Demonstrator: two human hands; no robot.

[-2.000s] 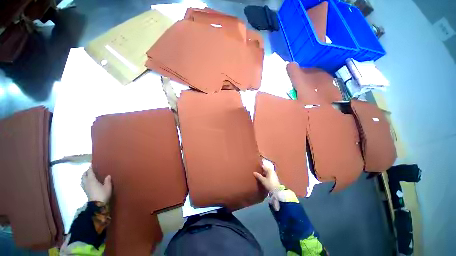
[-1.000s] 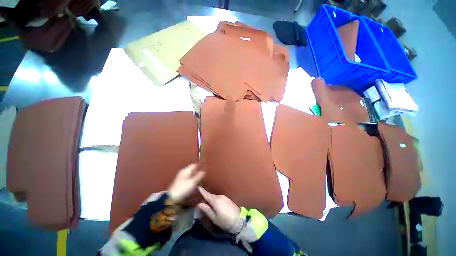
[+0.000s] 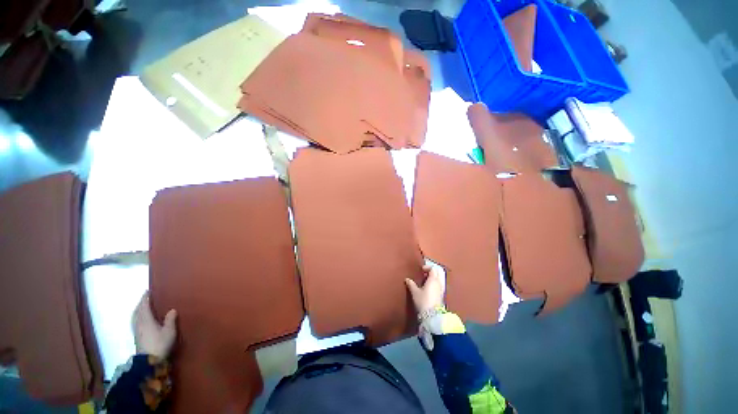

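A rust-brown mat panel with a notch at its lower right (image 3: 222,259) lies on the table left of centre. A second rust-brown mat panel (image 3: 352,234) lies beside it. My left hand (image 3: 155,327) is at the left panel's outer edge, thumb at the rim and fingers partly hidden. My right hand (image 3: 429,293) is at the middle panel's lower right edge, its thumb on top. The panels' near ends are partly hidden by my cap and the frame edge.
Mat stacks stand at far left (image 3: 40,283) and right (image 3: 542,234). Wide mat pieces (image 3: 332,81) and a kraft sheet (image 3: 194,89) lie behind. Blue bins (image 3: 526,89), white folded papers (image 3: 599,125) and a dark heap (image 3: 426,29) are at the back right.
My hands were together at the near ends between the two panels. They have moved apart to the outer edges, left hand leftward and right hand rightward. The view has shifted.
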